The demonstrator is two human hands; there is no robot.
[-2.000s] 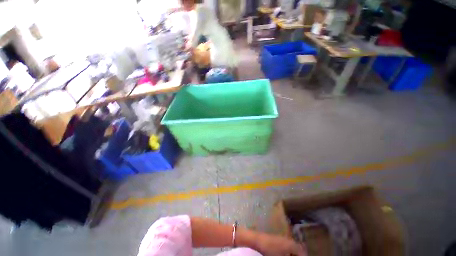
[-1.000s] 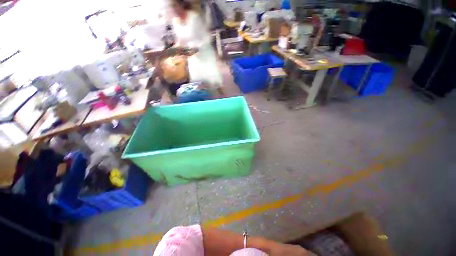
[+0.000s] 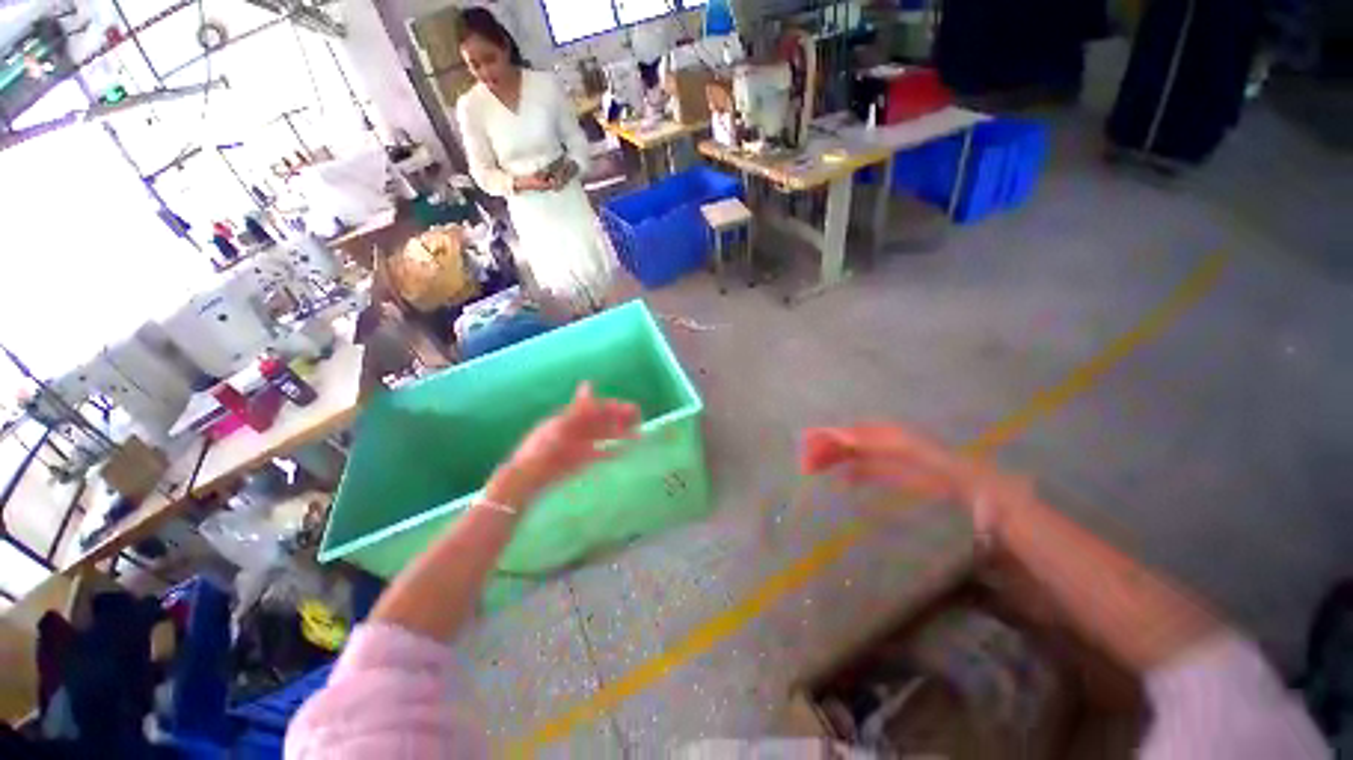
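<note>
The open brown carton (image 3: 887, 636) stands on the floor at the bottom right, partly cut off by the picture's edge. A blurred greyish-purple lump (image 3: 972, 668) lies inside it. My left hand (image 3: 571, 443) is raised in front of the green tub, bare and empty, fingers apart. My right hand (image 3: 898, 457) is raised above the carton's far side, touching nothing visible. Its fingers look bent but are blurred, and my right forearm hides part of the carton.
A large green tub (image 3: 557, 527) stands ahead on the left. A yellow line (image 3: 742, 612) crosses the floor. A person in white (image 3: 527, 164) stands behind the tub. Blue crates (image 3: 668, 223), a stool (image 3: 727, 220) and machine tables (image 3: 816, 156) stand farther back. A cluttered bench (image 3: 290, 423) runs along the left.
Both hands are now raised and in view; before, one arm reached over the carton. The view has shifted, and the tub and carton sit further left. The person in white now stands upright.
</note>
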